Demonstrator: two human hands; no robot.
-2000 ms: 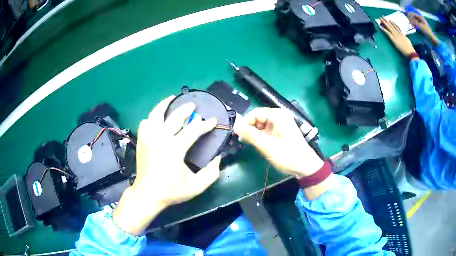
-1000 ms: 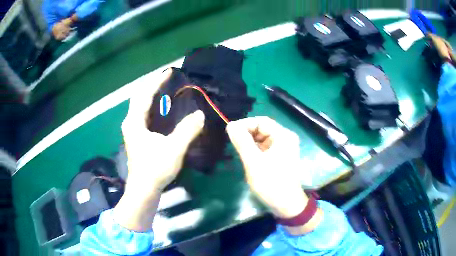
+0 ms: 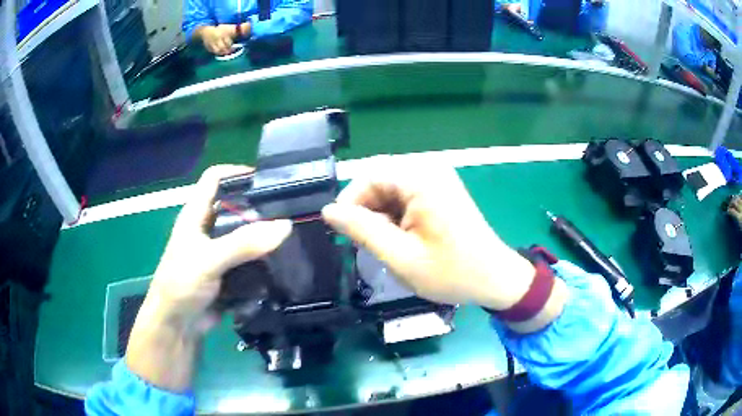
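My left hand (image 3: 191, 272) grips a black blower fan unit (image 3: 305, 264) by its left side, thumb across it. The unit is raised and tilted, with a grey stepped housing part (image 3: 297, 146) at its top. Thin red lead wires (image 3: 305, 218) run across it to my right hand (image 3: 411, 231), whose thumb and forefinger pinch their end. Another fan (image 3: 378, 280) lies on the green bench, partly hidden behind my right hand. The electric screwdriver (image 3: 587, 250) lies on the bench to the right.
Several fan units (image 3: 671, 236) stand at the right beside a white sheet (image 3: 706, 179). A clear screw box (image 3: 122, 313) is at the left, partly behind my left arm. Across the pale strip (image 3: 390, 160), a person's hands (image 3: 220, 38) and dark crates (image 3: 415, 24) show.
The view has swung up and left. The held unit has turned, its round label no longer showing and its housing part now upward. My right hand still pinches the wires.
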